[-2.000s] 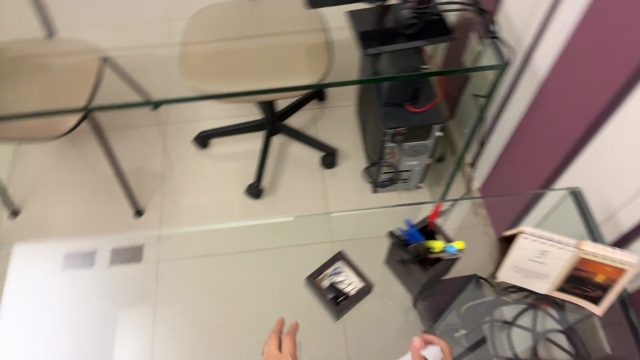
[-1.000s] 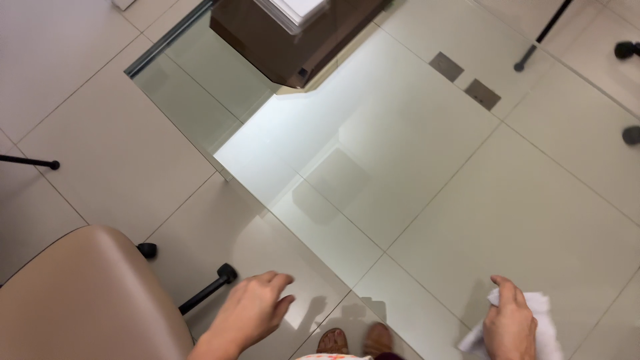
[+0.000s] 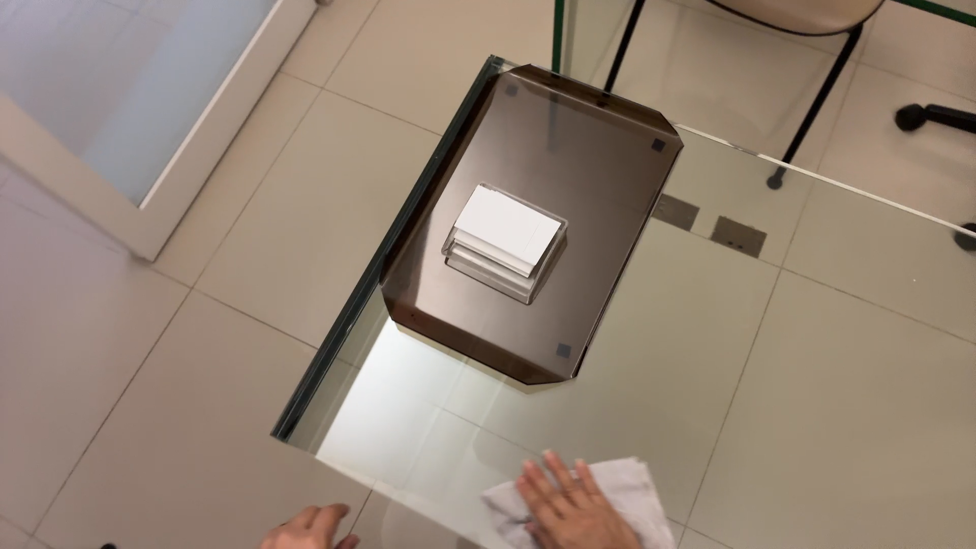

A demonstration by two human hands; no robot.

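My right hand (image 3: 572, 507) lies spread and flat on a white cloth (image 3: 629, 488), which rests on the glass tabletop (image 3: 671, 366) at the bottom of the view. To the left, beside the glass edge, my left hand (image 3: 309, 528) holds nothing, its fingers loosely bent and partly cut off by the frame. Farther up the glass stands a brown tinted tray or stand (image 3: 602, 198) with cut corners. On it sits a clear holder with a stack of white paper or cards (image 3: 507, 225).
A white-framed glass door or panel (image 3: 221, 114) stands at the upper left. Behind the table are a chair (image 3: 808, 11) with dark legs and a caster (image 3: 910, 117) of another chair. Two dark floor plates (image 3: 738, 236) show through the glass.
The view has swung across the table, bringing the whole brown stand into sight. My right hand, closed around the cloth a second ago, now lies spread on it.
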